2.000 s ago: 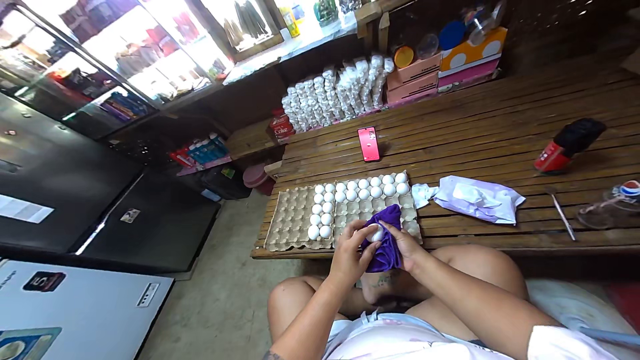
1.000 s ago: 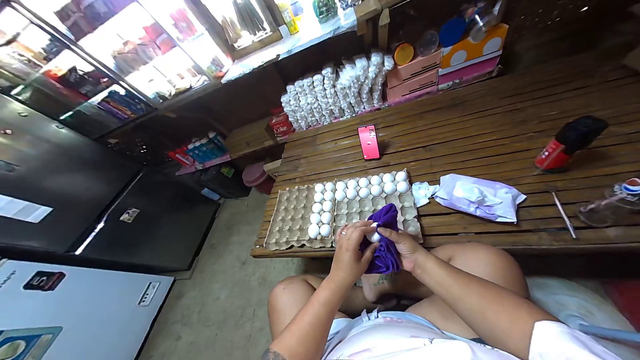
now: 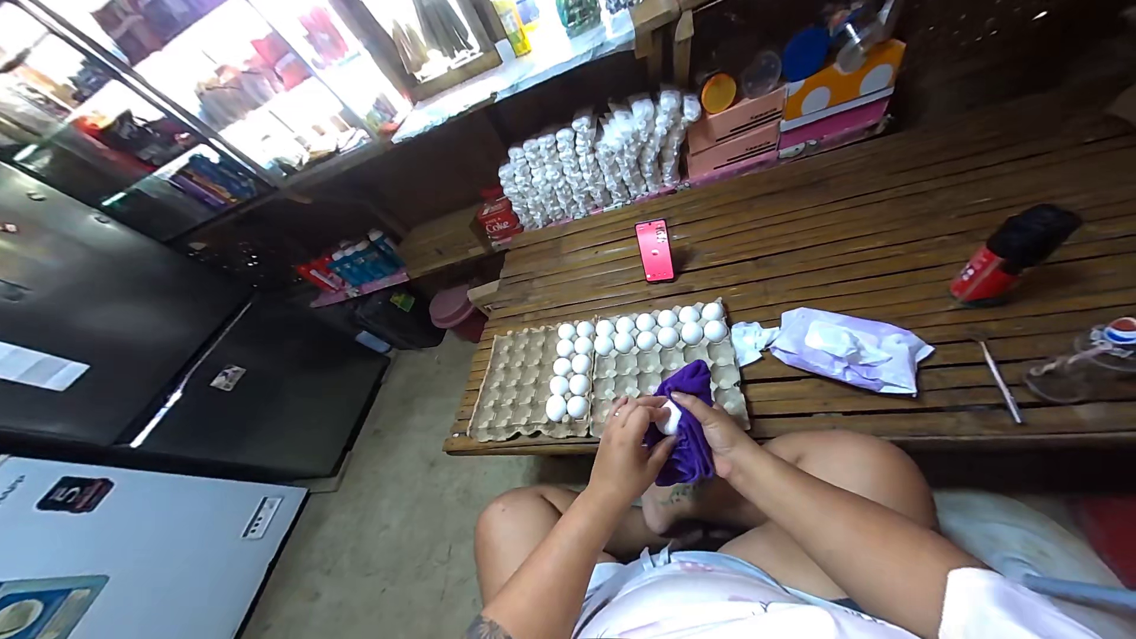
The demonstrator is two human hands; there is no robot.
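A white egg (image 3: 669, 417) is between my two hands, in front of a purple cloth (image 3: 689, 453). My left hand (image 3: 628, 444) has its fingertips on the egg. The cloth is held by my right hand (image 3: 721, 428), whose thumb lies beside the egg. Just beyond are two cardboard egg trays side by side; the left tray (image 3: 513, 383) has white eggs in its two right-hand columns, and the right tray (image 3: 729, 377) has eggs in its two far rows. My hands and the cloth cover part of the right tray's near edge.
On the slatted wooden table (image 3: 799, 231) lie a phone (image 3: 655, 251) with a pink screen, a pack of wipes (image 3: 852, 351), a thin pen-like tool (image 3: 1001, 382), a red and black canister (image 3: 1012, 253) and a clear bottle (image 3: 1083, 359). Wrapped stacks (image 3: 595, 164) and boxes (image 3: 737, 133) stand along the back.
My fingers have shifted slightly around the egg and the purple cloth, which stay in front of the right tray. The eggs in the trays look the same.
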